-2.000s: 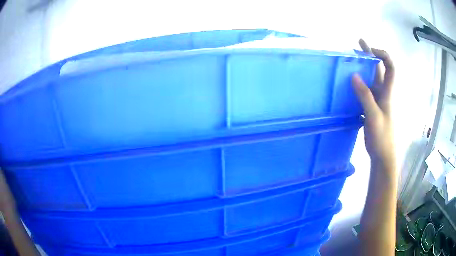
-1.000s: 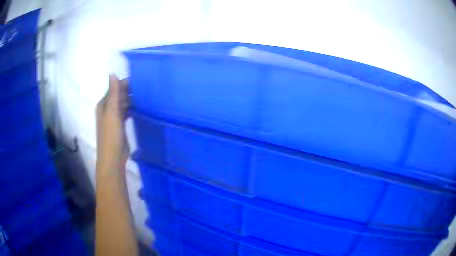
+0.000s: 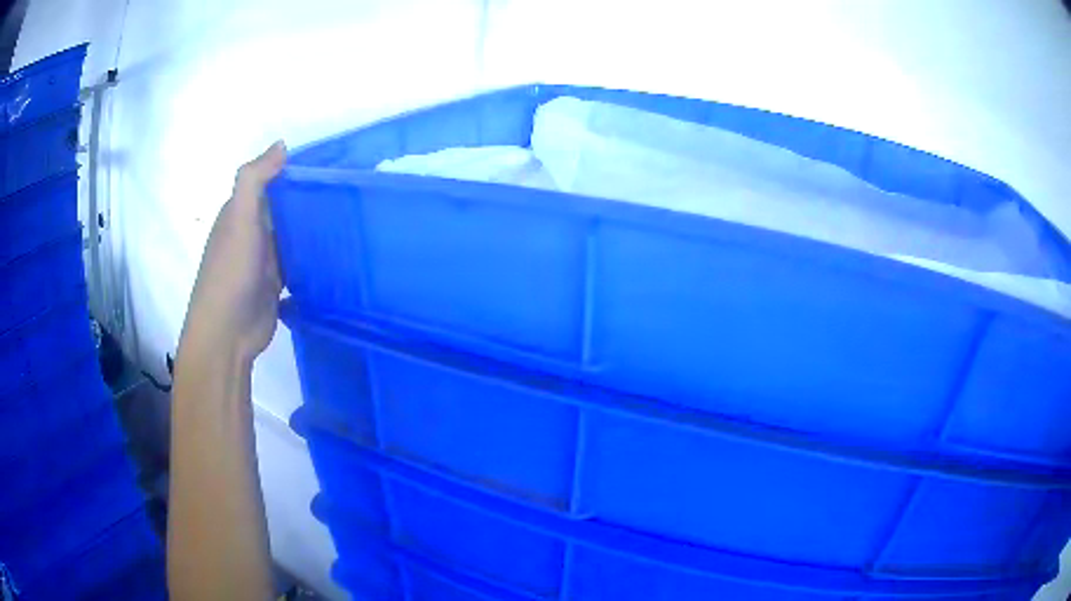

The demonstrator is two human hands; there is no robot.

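A tall stack of blue plastic crates (image 3: 470, 446) fills the middle and right of the view, and the right edge of the picture cuts it off. White liner sheet (image 3: 705, 176) lies loosely inside the top crate (image 3: 458, 247), and any contents under it are hidden. My left hand (image 3: 247, 258) holds the left end of the top crate, its fingertips at the corner by the rim and its palm along the side. Some of its fingers are hidden. My right hand is out of the picture.
Another tall stack of blue crates (image 3: 47, 352) stands at the left edge. A bright white wall (image 3: 294, 71) is behind both stacks. A pale upright frame (image 3: 100, 211) and dark, unclear items stand between the left stack and my forearm.
The view has swung, bringing the left stack in and my right hand out. Since a second ago, more of the top crate's inside and liner shows, and my left hand sits slightly farther left.
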